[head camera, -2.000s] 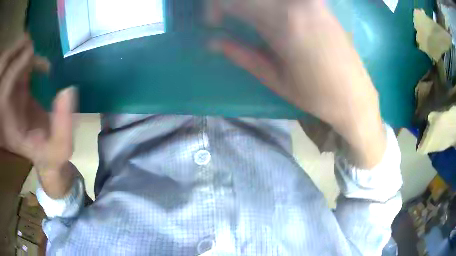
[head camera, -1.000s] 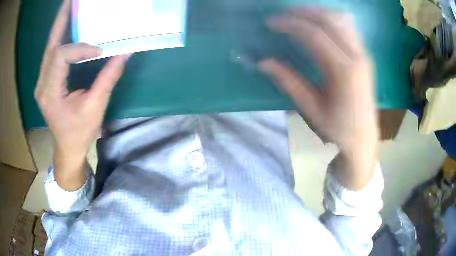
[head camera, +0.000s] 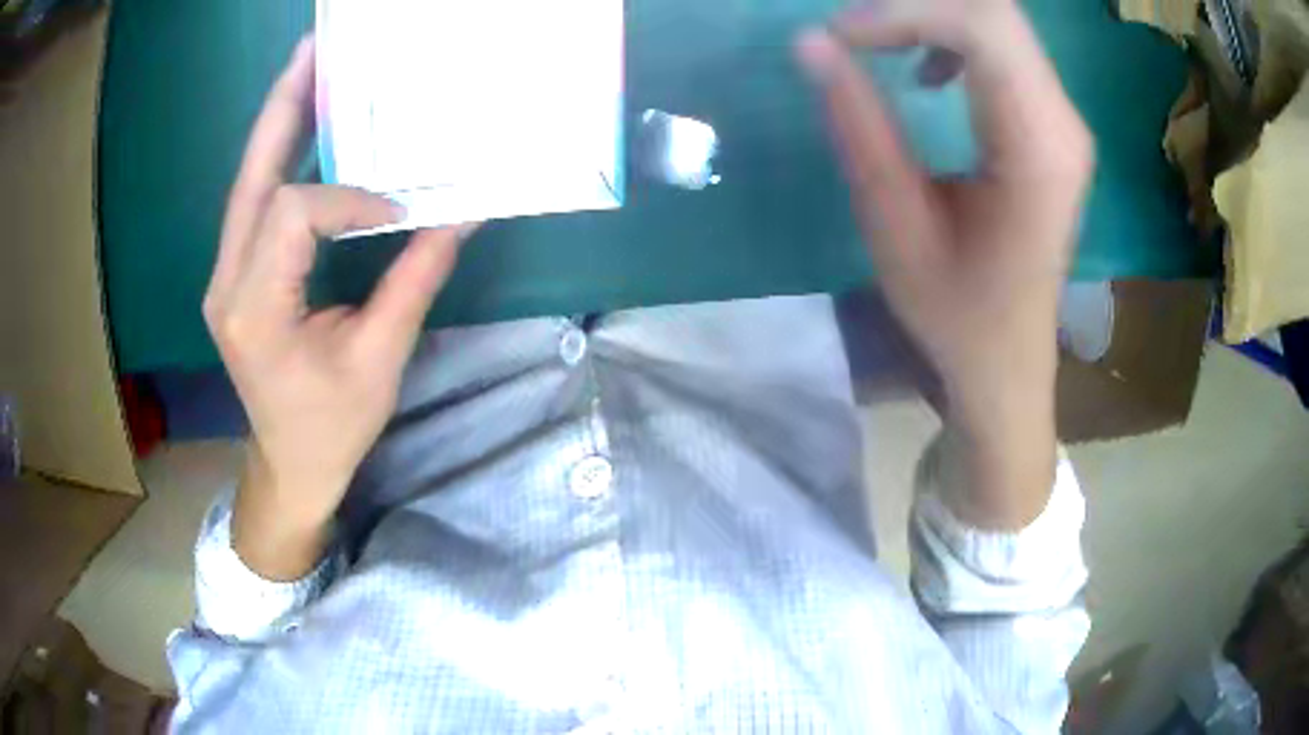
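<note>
An open white box (head camera: 474, 108) with a pink and teal outer edge lies on the green mat, cut off by the top edge of the picture. My left hand (head camera: 309, 309) grips its near left corner, thumb and fingers on the near wall. A small shiny clear bagged item (head camera: 681, 150) lies on the mat just right of the box, touching neither hand. My right hand (head camera: 969, 187) is raised over the mat to the right, blurred, thumb and fingers apart, with nothing visible in it.
The green mat (head camera: 574, 266) ends close to my body. Torn brown paper (head camera: 1263, 237) lies at the right edge. A brown carton (head camera: 1141, 359) stands below the bench at right, and a tall carton wall (head camera: 58, 273) stands at the left.
My left hand, once off the box, has taken hold of its near left corner. The box shows further right in the view. The small shiny item now lies clearly visible beside it.
</note>
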